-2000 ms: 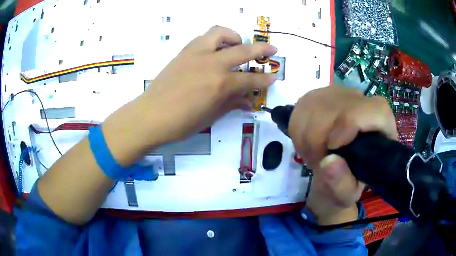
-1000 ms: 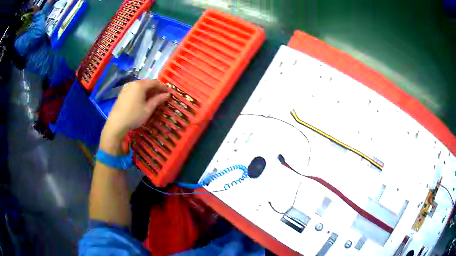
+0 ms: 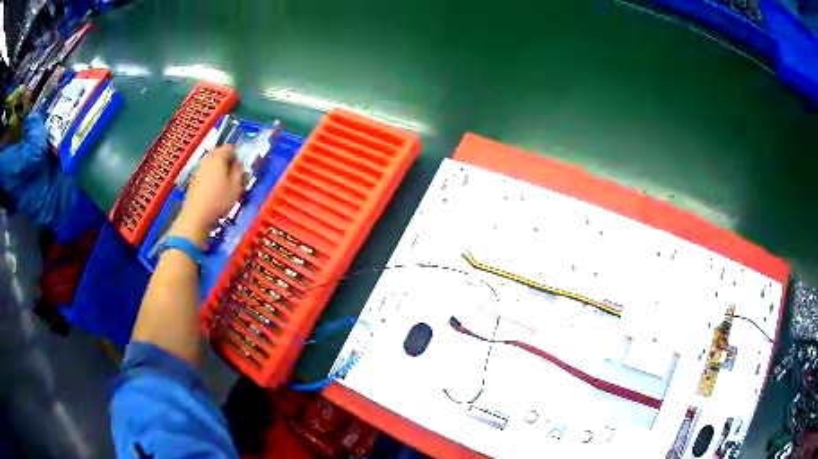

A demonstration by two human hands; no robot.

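My left hand [image 3: 213, 193], with a blue wrist strap [image 3: 182, 246], reaches into a blue bin [image 3: 240, 220] that holds pale and silvery flat pieces. The fingertips are over the pieces and small in view; I cannot tell whether they grip one. An orange slotted rack [image 3: 363, 175] stands just right of the bin, its near slots filled with narrow boards and its far slots bare. The white panel [image 3: 556, 242] lies to the right, with a yellow-orange circuit board [image 3: 717, 351] near its right edge. My right hand is not in view.
A second orange rack [image 3: 175, 161] full of boards stands left of the bin. The panel rests on an orange-red carrier [image 3: 619, 190] on the green bench [image 3: 502, 81]. Green circuit boards [image 3: 798, 381] lie at the right edge. Another person's blue sleeve [image 3: 36, 166] shows at the far left.
The view has swung left from the screwdriver work on the panel. My left hand has moved from the near orange rack's boards into the blue bin. My right hand and the screwdriver have left the picture.
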